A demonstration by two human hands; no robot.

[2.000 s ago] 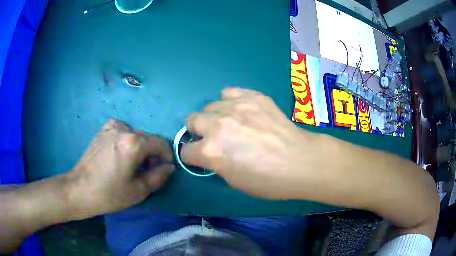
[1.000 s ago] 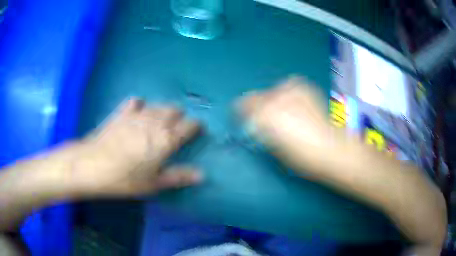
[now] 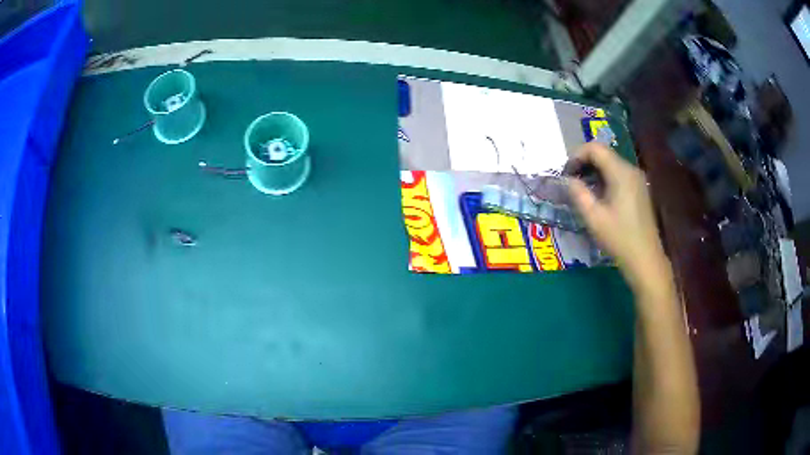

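Two teal fan housings stand upright on the green bench, one at the back left and one nearer the middle. Each has a hub inside and a lead wire trailing left. My right hand is over the small motors on the printed cardboard at the right. Its thumb and fingers are curled, and whether they hold a motor cannot be told. My left hand is out of the picture.
A blue bin runs along the left edge. A white sheet lies on the cardboard. A small dark mark or piece is on the bench at left. A pale rail runs behind the bench.
My right hand has moved right to the motors, and my left hand has left the picture. A second housing now stands on the bench. The view has shifted.
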